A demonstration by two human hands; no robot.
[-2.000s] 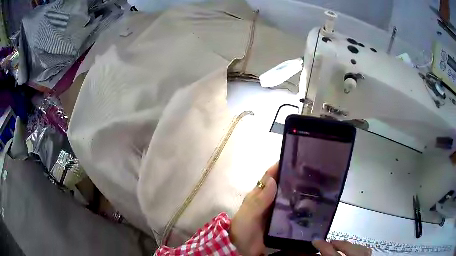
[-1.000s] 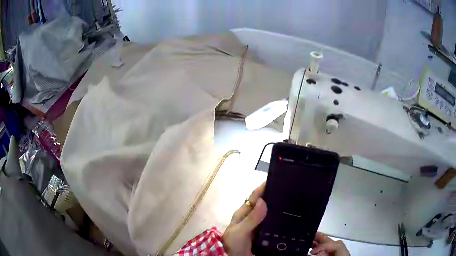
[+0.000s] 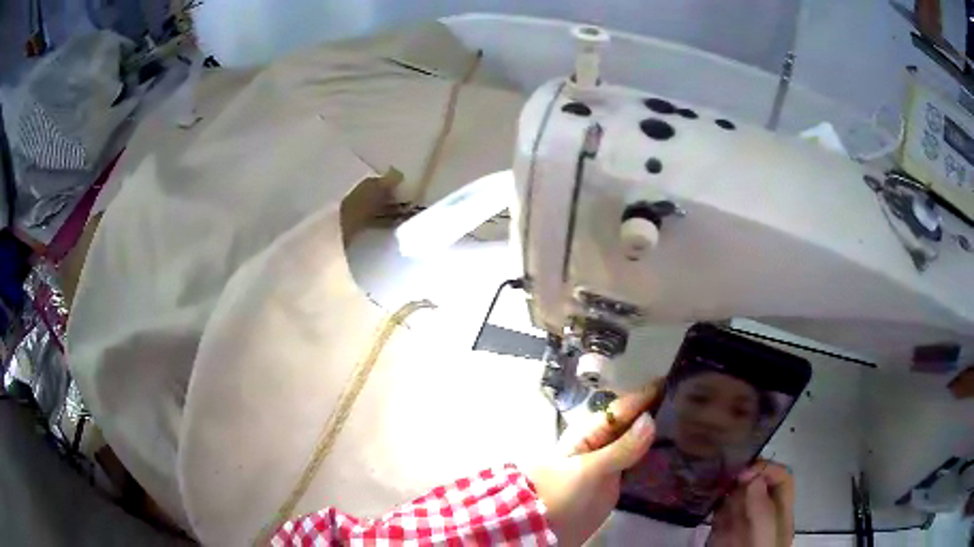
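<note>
A black smartphone (image 3: 710, 422) stands tilted below the sewing machine's head, its screen lit with a picture of a person. My left hand (image 3: 598, 459), in a red checked sleeve, grips its left edge near the needle area (image 3: 582, 369). My right hand (image 3: 760, 508) holds its lower right edge with bent fingers; the phone hides part of them. The white sewing machine (image 3: 726, 214) stands behind the phone. A beige garment panel (image 3: 267, 278) with a narrow yellow-gold seam (image 3: 347, 404) lies left of the needle, under bright light.
A white oblong object (image 3: 454, 214) lies left of the machine head. Dark thread snips (image 3: 861, 508) lie on the right. A control panel (image 3: 945, 139) is at the upper right. Grey cloth (image 3: 75, 107) is piled at the upper left, with shiny plastic (image 3: 41, 342) below it.
The phone and both hands have moved right relative to the machine, uncovering the needle area. The screen has changed from a dark camera view to a person's picture. The head view has shifted.
</note>
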